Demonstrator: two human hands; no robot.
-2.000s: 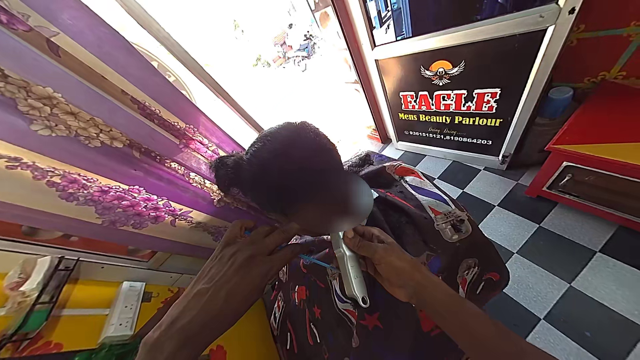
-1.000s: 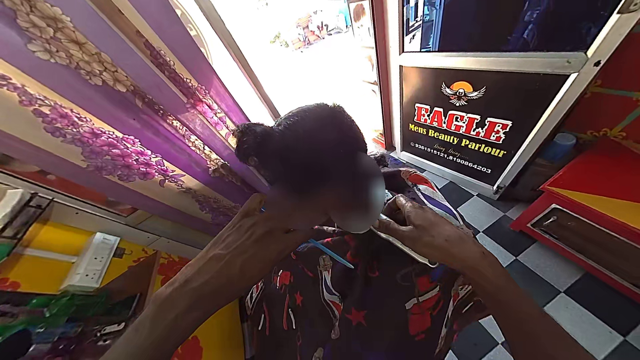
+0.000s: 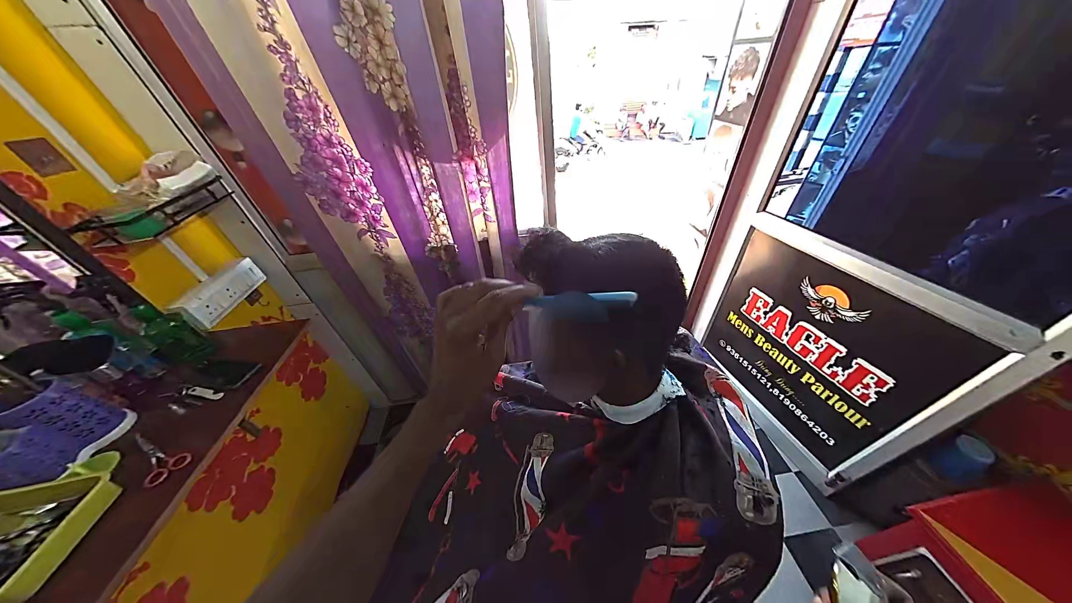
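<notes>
My left hand (image 3: 477, 331) is closed on a blue comb (image 3: 590, 300), which lies level against the hair at the side of a seated person's head (image 3: 624, 276). A dark barber's cape (image 3: 586, 502) with red stars and barber-pole prints covers the person, with a pale strip (image 3: 641, 404) around the neck. At the bottom right edge, part of my right hand (image 3: 837, 593) shows beside a metallic hair clipper (image 3: 858, 574); most of the hand is out of view, and its hold is hard to make out.
On the left, a brown counter (image 3: 243, 356) bears red-handled scissors (image 3: 163, 461), a purple basket (image 3: 63, 427), a yellow-green tray (image 3: 84, 511) and bottles. A purple floral curtain (image 3: 335, 151) hangs behind. A red cabinet (image 3: 997, 536) stands at right by the glass door's lower panel (image 3: 854, 343).
The view has swung left, bringing the counter in. My left hand has lifted the blue comb from low near the face to the side of the head. My right hand has moved away from the face.
</notes>
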